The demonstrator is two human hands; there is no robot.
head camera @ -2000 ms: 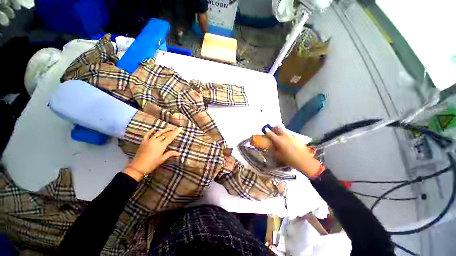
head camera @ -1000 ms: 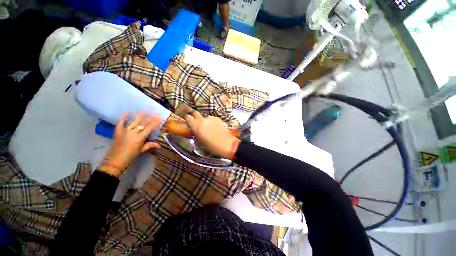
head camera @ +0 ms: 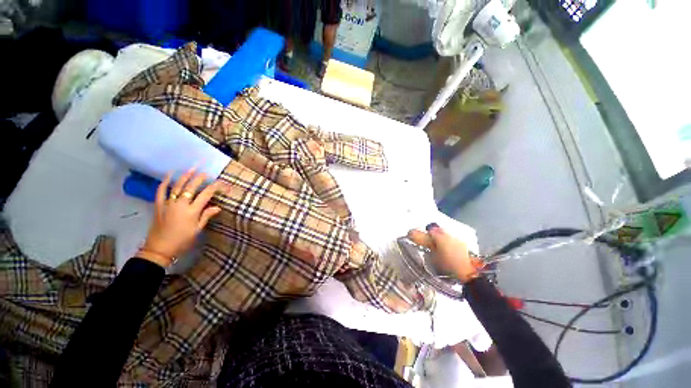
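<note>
A tan checked garment (head camera: 280,220) has its sleeve drawn over the pale blue padded sleeve board (head camera: 151,140). The rounded end of the board is bare. My left hand (head camera: 180,214) lies with spread fingers at the sleeve's end, on the cloth and the board's edge. It seems to touch the sleeve end, but whether it pinches it is hard to tell. My right hand (head camera: 447,254) is closed on the handle of the steam iron (head camera: 424,269) at the right edge of the white table, beside the garment.
A blue bar (head camera: 246,67) crosses the table's far side. More checked cloth (head camera: 45,303) is heaped at the lower left. Dark hoses (head camera: 545,236) loop at the right. A white jointed arm (head camera: 454,83) and a cardboard box (head camera: 470,125) stand beyond the table. A person's legs (head camera: 327,38) show at the back.
My right hand has carried the iron from the sleeve beside the board back to the right table edge. My left hand stays near the sleeve end, and the sleeve's checked cloth is uncovered again.
</note>
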